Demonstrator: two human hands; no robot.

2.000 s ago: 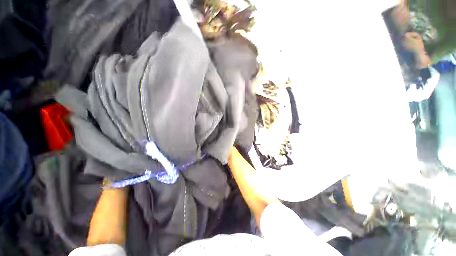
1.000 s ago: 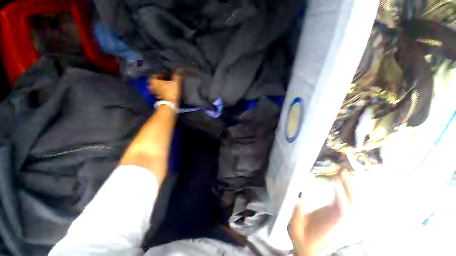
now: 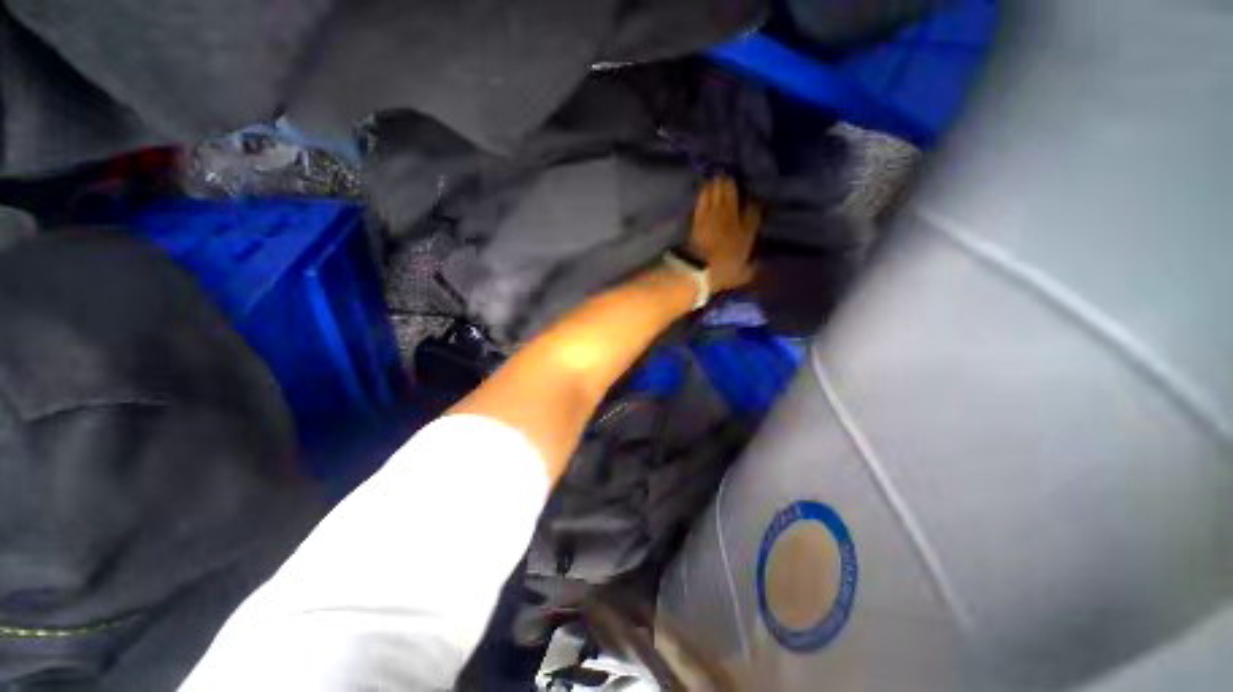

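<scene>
My left hand point(image 3: 726, 241) reaches from the lower left, a pale band at its wrist. It lies back up on a dark grey garment bundle point(image 3: 554, 223) low between blue crates, fingers extended and a little apart. Whether the fingertips hold any cloth is hidden. A small pale lavender strip point(image 3: 734, 314) shows just below the hand; I cannot tell if it is tied. My right hand cannot be made out; only a blurred brownish shape shows at the bottom edge.
A large pale grey tub wall point(image 3: 933, 406) with a round blue-ringed label fills the right. A blue crate point(image 3: 291, 298) stands left of the bundle, and more blue plastic point(image 3: 906, 68) shows at the top. Grey cloth point(image 3: 122, 446) bulges at the left. Speckled floor point(image 3: 419, 284) shows between.
The view has shifted lower and closer to the tub's outer wall. My left hand has moved from the tie strip's end onto the dark cloth. My right hand has dropped out of clear view.
</scene>
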